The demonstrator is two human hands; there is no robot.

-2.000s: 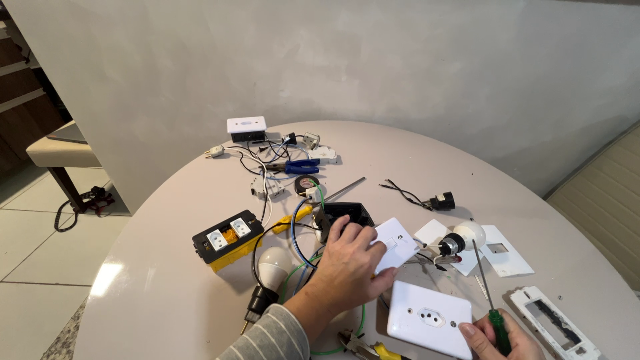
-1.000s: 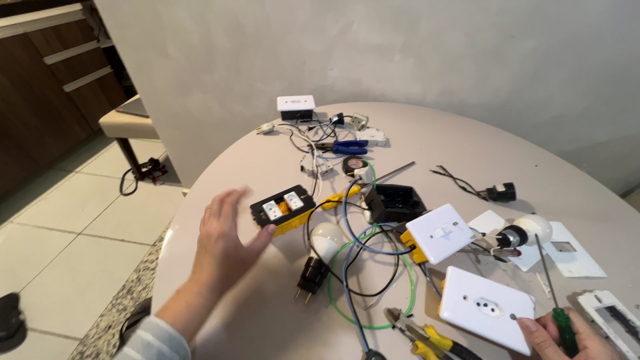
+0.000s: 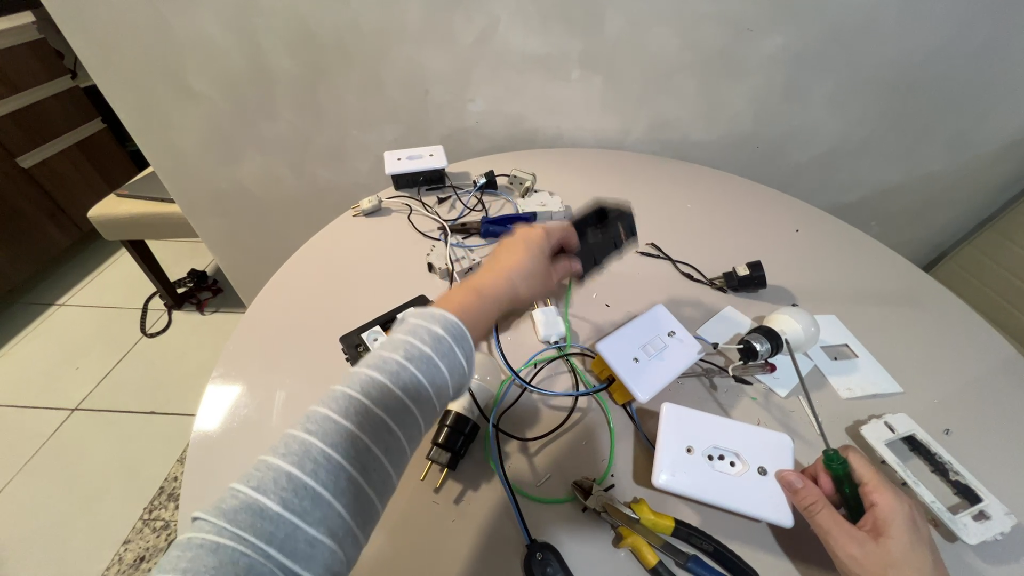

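My left hand (image 3: 532,260), blurred by motion, grips a black plastic electrical box (image 3: 606,236) above the middle of the table. My right hand (image 3: 868,504) holds a green-handled screwdriver (image 3: 840,472), its shaft pointing up, and its thumb touches the right edge of a white socket faceplate (image 3: 720,466). Just above that plate is a white switch faceplate (image 3: 650,352) on a yellow box. Green, blue and black wires loop left of it, near a white plug (image 3: 549,322). My left forearm partly covers a black-framed double socket (image 3: 384,328) and a white bulb.
Yellow-and-black pliers (image 3: 656,534) and a black plug adapter (image 3: 452,440) lie near the front. Blue-handled pliers (image 3: 504,226) and a white-topped box (image 3: 414,166) are farther back. At right are a bulb in a socket (image 3: 788,330), blank plates and a white frame (image 3: 936,476).
My left hand, open beside the double socket a second ago, now holds the black box, lifted off the table. My right hand keeps the screwdriver at the socket plate.
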